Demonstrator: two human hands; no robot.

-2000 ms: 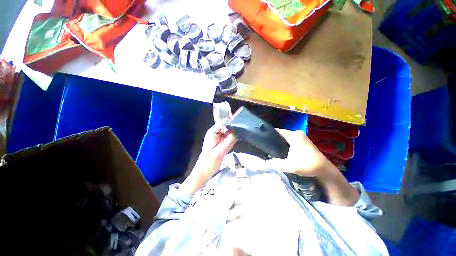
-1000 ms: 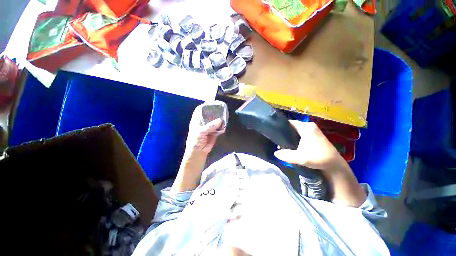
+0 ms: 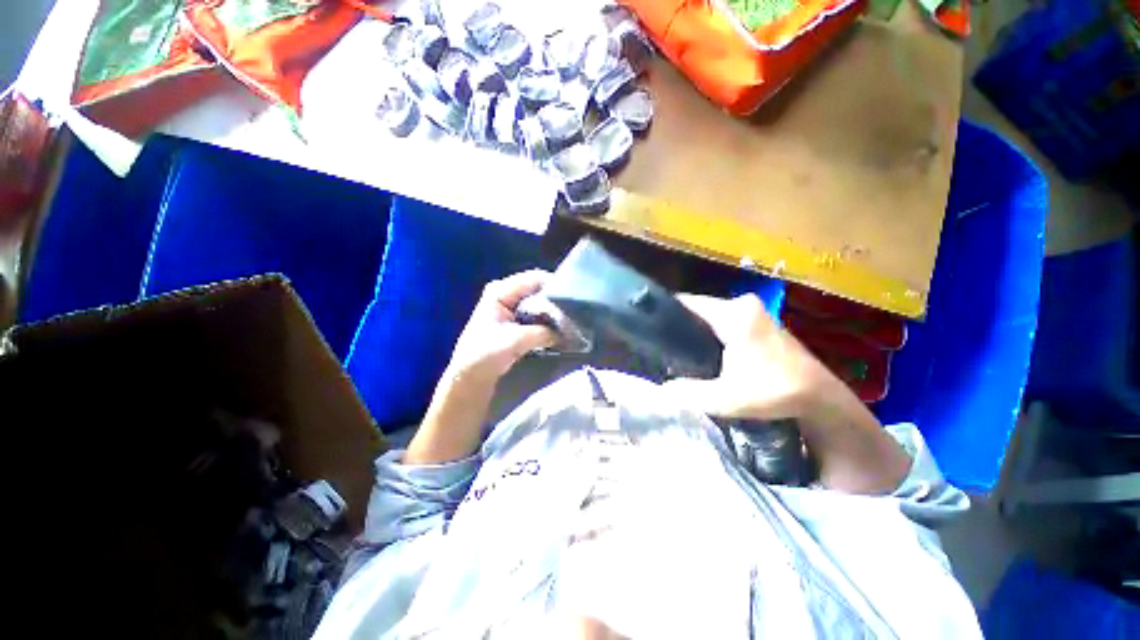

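My left hand (image 3: 495,333) holds a small grey sewn piece (image 3: 559,328) over my lap, mostly hidden by my fingers and the trimmer. My right hand (image 3: 756,363) is closed around a dark thread trimmer (image 3: 631,306). The trimmer's wide flat head lies over the piece, beside my left fingertips; whether they touch is unclear. A ribbed dark tube (image 3: 768,450) shows below my right wrist. A heap of grey sewn pieces (image 3: 519,88) lies on the white sheet (image 3: 338,156) on the table.
An open cardboard carton (image 3: 306,363) at lower left holds more grey pieces (image 3: 298,531). Orange pouches (image 3: 738,56) lie at the table's far side. The brown table top (image 3: 825,163) has a yellow edge strip. Blue bins (image 3: 981,313) stand below and beside it, one holding red stacked pieces (image 3: 850,350).
The grey piece was upright beside the trimmer a second ago; my left hand has turned it and moved it to the trimmer's head. The trimmer has shifted slightly left. The view has shifted a little.
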